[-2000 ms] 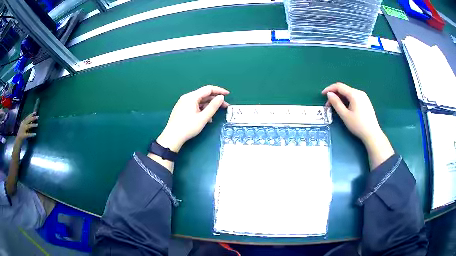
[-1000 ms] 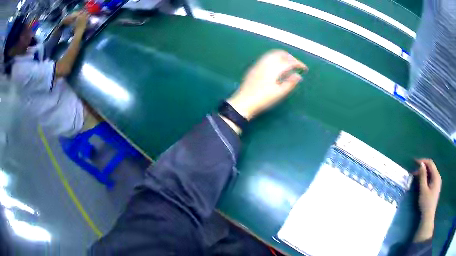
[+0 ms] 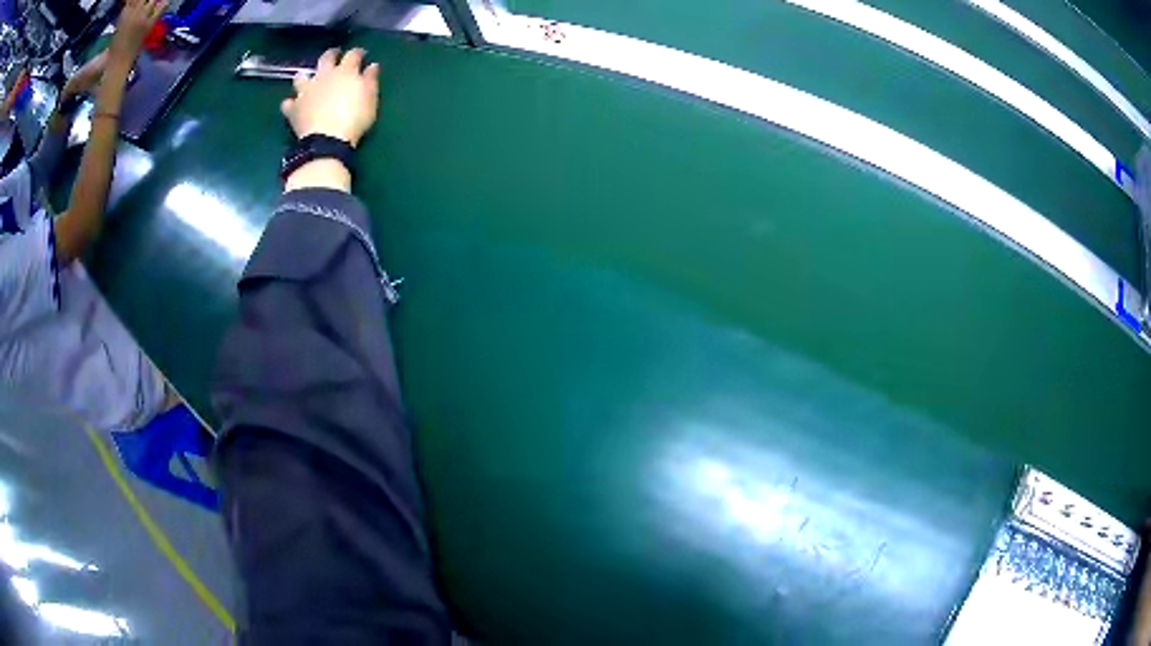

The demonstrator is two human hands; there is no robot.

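Note:
My left hand (image 3: 333,99) is stretched out to the far left of the bench, at the right end of a short-looking grey bar (image 3: 271,67). The fingers cover that end; whether they grip it cannot be told. At the lower right lies the pale strip (image 3: 1077,517) with a row of small marks, just above the blister tray (image 3: 1060,572). A white sheet (image 3: 1025,618) covers the tray below its upper pockets and is cut off by the frame. My right hand is not clearly in view; only a dark sliver shows at the right edge.
The tray and bar lie on a glossy green bench (image 3: 568,353). White strips (image 3: 783,101) run along its far side. Another person's arm (image 3: 95,189) is at the left, beside dark equipment. A blue stool (image 3: 171,464) stands on the floor below.
The view has swung left, so the tray and strip now sit at the lower right. My left hand has moved from beside the strip to the grey bar. My right hand has left the view.

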